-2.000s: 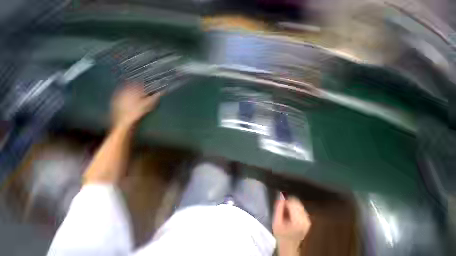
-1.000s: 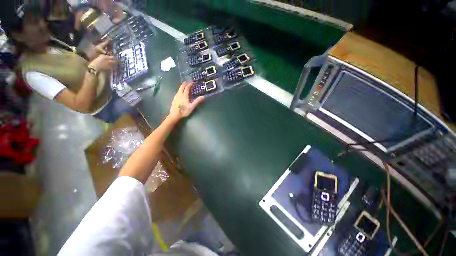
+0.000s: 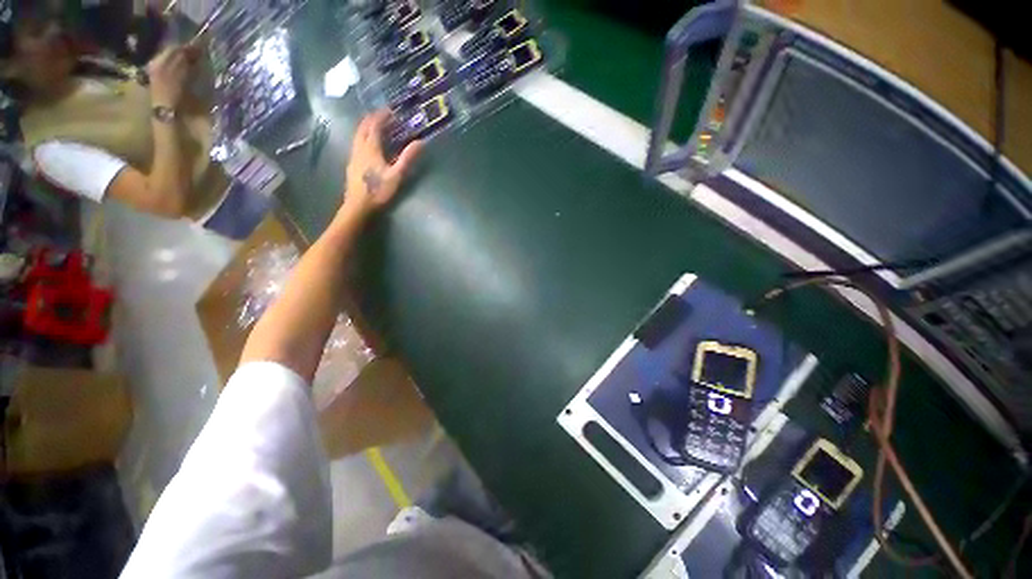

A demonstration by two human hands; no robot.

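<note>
My left hand is at the near corner of a clear blister tray at the upper left of the bench. Its fingers touch the nearest keypad phone; whether they grip it is unclear. The tray holds several black keypad phones with gold-yellow screen frames in two rows. My right hand is out of the picture. At the lower right, one keypad phone lies face up on a dark blue fixture panel, and another keypad phone lies on the neighbouring panel.
A grey tester with screen and handle stands at upper right. Orange-copper cables run beside the fixtures. A white scrap lies left of the tray. A co-worker's arm reaches over another tray. An open carton stands below the bench edge.
The view has shifted, so the tray and my left hand appear higher and further left. My left hand stays at the tray's near corner. My right hand, visible two seconds ago, is out of view.
</note>
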